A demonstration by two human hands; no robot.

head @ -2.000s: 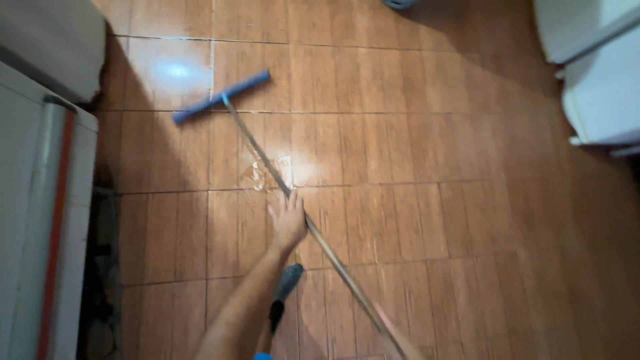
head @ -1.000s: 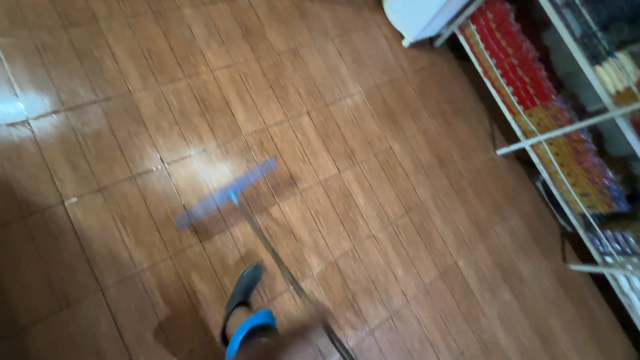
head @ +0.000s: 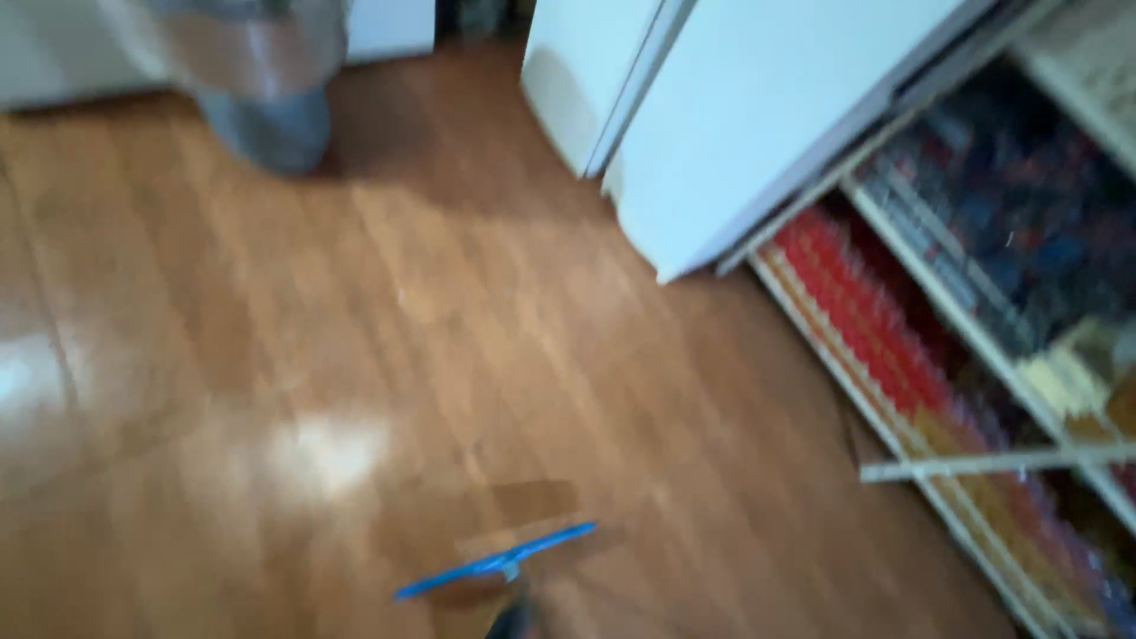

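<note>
A blue floor squeegee head (head: 497,562) lies across the wood-look tiled floor (head: 532,373) at the bottom centre of the head view, tilted up to the right. Only a short stretch of its handle shows below the head, blurred, beside a dark shape at the lower edge. Neither my left hand nor my right hand can be made out in the frame, so their hold on the handle is hidden.
White cabinet-like units (head: 710,133) stand at the top right, beside a metal shelf rack (head: 941,466) with red and yellow packets (head: 861,311). A blurred grey-blue rounded object (head: 275,129) rests on the floor at upper left.
The view has swung far toward the white units and the shelves. Two seconds ago a hand was on the squeegee's handle; now no hand shows. The squeegee head now appears lower in the view.
</note>
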